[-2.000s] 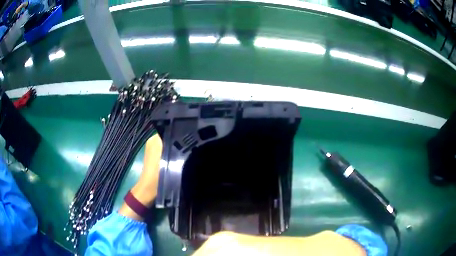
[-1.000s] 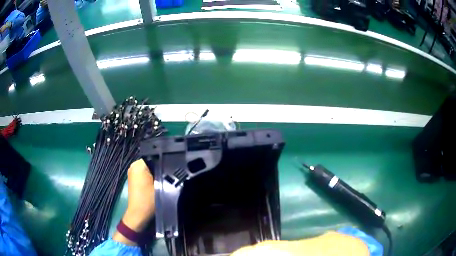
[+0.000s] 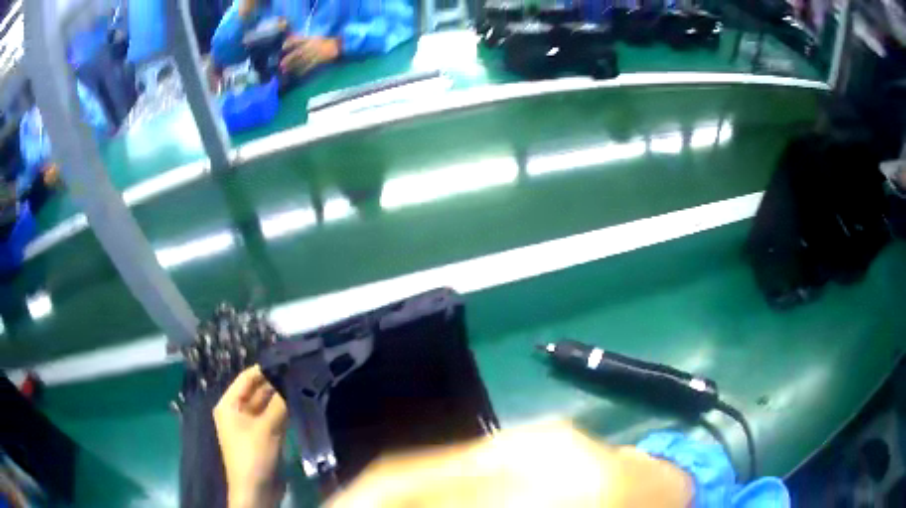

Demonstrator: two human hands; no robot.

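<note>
The black plastic housing (image 3: pixel 402 397) is open towards me, tilted, low in the middle of the view, its bottom cut off or covered. My left hand (image 3: pixel 248 432) grips its left side near the curved bracket, fingers bent at the upper left corner. My right hand (image 3: pixel 507 471) is a blurred shape reaching in from the right, across the housing's lower front. Its fingers are not clear and it is partly cut off by the bottom edge. The electric screwdriver (image 3: pixel 636 379) lies on the green mat right of the housing, bit pointing left.
A bundle of black cables (image 3: pixel 204 427) with shiny ends lies left of my left hand. Another black housing (image 3: pixel 820 213) stands at the right. A white-edged green line (image 3: pixel 556 246) crosses behind. A grey post (image 3: pixel 109 218) rises at the left. Other workers' hands (image 3: pixel 310 54) show at the far bench.
The view has swung up and to the right and tilted, so the housing appears lower, further left and rotated. Both hands stay at the housing. The screwdriver remains on the mat.
</note>
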